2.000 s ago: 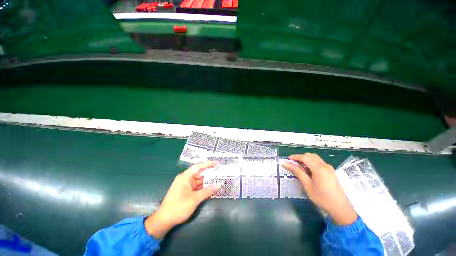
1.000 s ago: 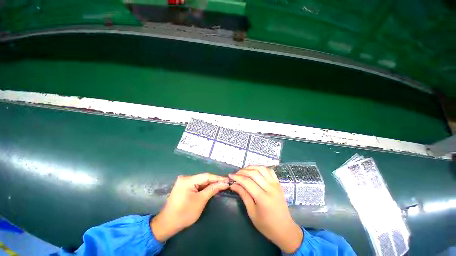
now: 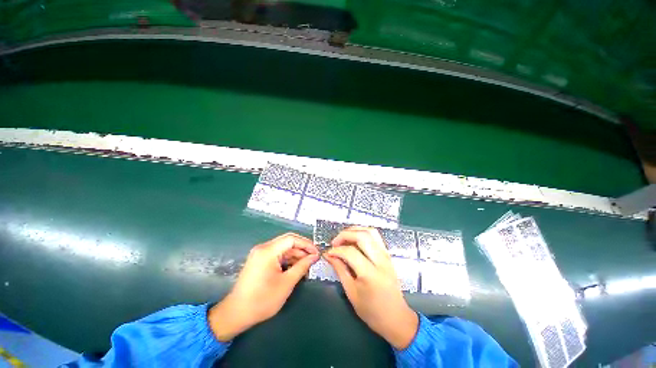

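Note:
A speckled six-block patterned sheet lies on the dark green bench under my right hand. My left hand and my right hand meet at its left end, thumbs and forefingers pinched together. A tiny dark piece seems to be between the fingertips; it is mostly hidden and I cannot tell what it is. A second patterned sheet lies just beyond my hands, near the white strip, its lower edge close to the first sheet.
Overlapping patterned sheets lie slanted at the right. A worn white strip borders the bench. Beyond it are a lower green surface and a green barrier. A grey bracket stands at the right edge.
Both hands came together from the sheet's two ends to a pinch at its left end. The sheet moved right from two seconds ago. Since one second ago, its upper left block has become visible.

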